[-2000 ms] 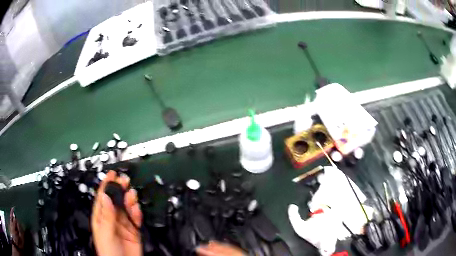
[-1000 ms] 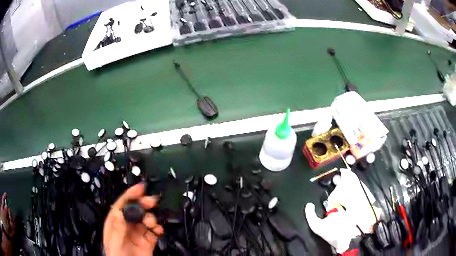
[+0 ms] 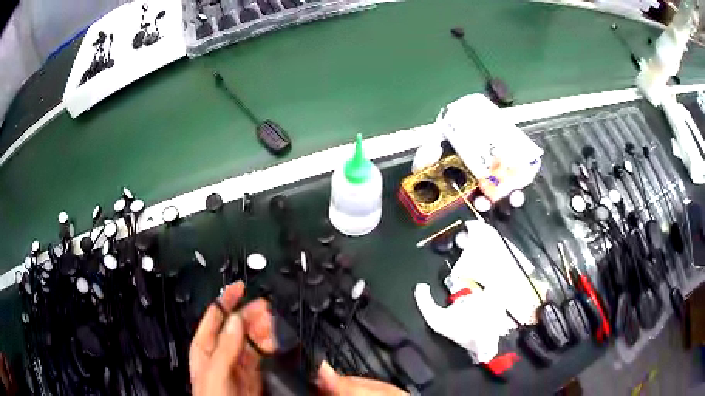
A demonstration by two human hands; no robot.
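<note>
My left hand (image 3: 232,340) is at the bottom, left of centre, with bent fingers around a blurred black stemmed unit (image 3: 284,363). My right hand (image 3: 359,384) is cut off by the bottom edge, its thumb at the unit's right side; its grip is hidden. Black stemmed units (image 3: 93,325) with round heads, some white-faced, lie densely at left. More units (image 3: 386,325) lie right of my hands. A crumpled white cloth (image 3: 495,271) with red parts lies further right.
A green-nozzled bottle (image 3: 356,197) stands behind my hands. Beside it are a two-hole tin (image 3: 439,188) and a white carton (image 3: 495,147). A tray (image 3: 595,147) holds units at right. The green belt (image 3: 363,93) carries spaced units. A white shape (image 3: 669,62) reaches in at upper right.
My left hand has moved right and lower with the unit. My right hand has come back into view at the bottom. The white shape has appeared at upper right. The camera view has shifted.
</note>
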